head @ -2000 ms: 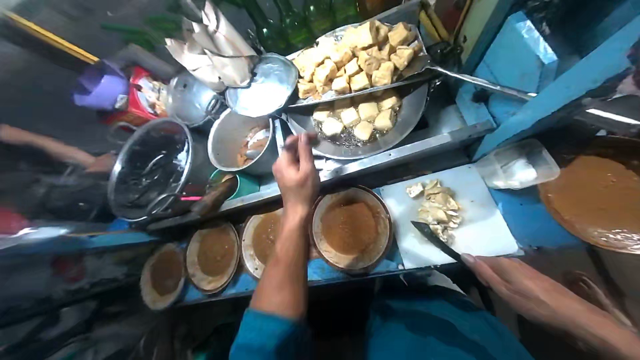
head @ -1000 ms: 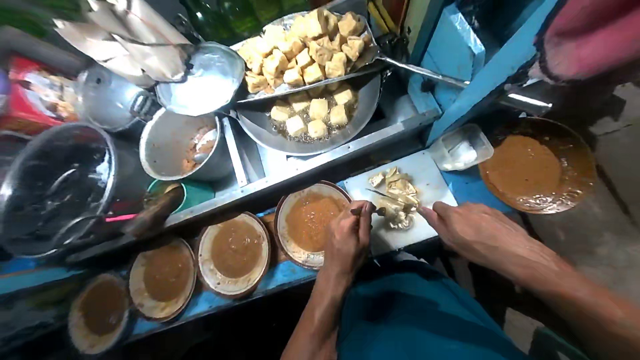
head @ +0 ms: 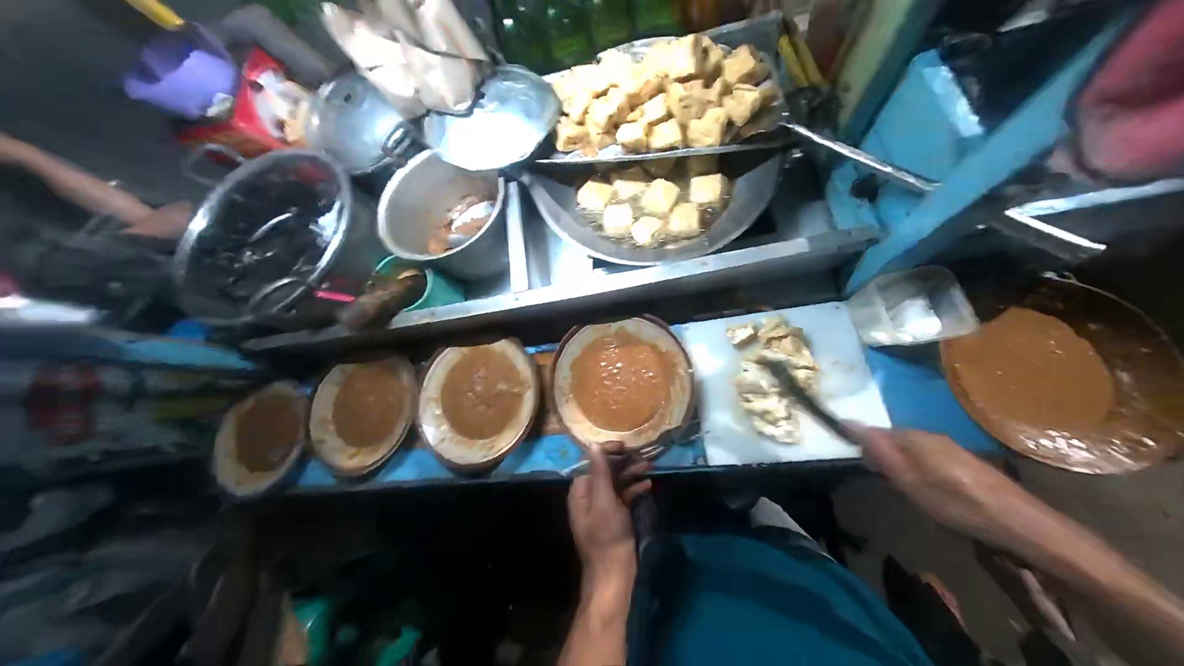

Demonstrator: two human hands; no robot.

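My right hand (head: 911,472) grips a knife (head: 809,400), its blade over pale chopped pieces (head: 772,407) on a white cutting board (head: 837,356). My left hand (head: 606,509) is at the counter's front edge, its fingers just below the nearest mortar-like bowl (head: 624,384) of brown sauce; whether it holds something is unclear. To the left stand more such bowls, among them one bowl (head: 478,404) beside the nearest and another bowl (head: 363,413) further along.
Fried tofu cubes (head: 661,102) fill a metal tray above a wok (head: 638,245) with tofu in oil. Pots, including an aluminium pot (head: 444,208), stand at left. A plastic container (head: 916,310) and a large pan of brown sauce (head: 1045,379) are at right. Another person's hand (head: 162,222) shows far left.
My left hand has moved from the chopped pieces on the board to the front edge below the nearest bowl. The knife remains in my right hand over the board.
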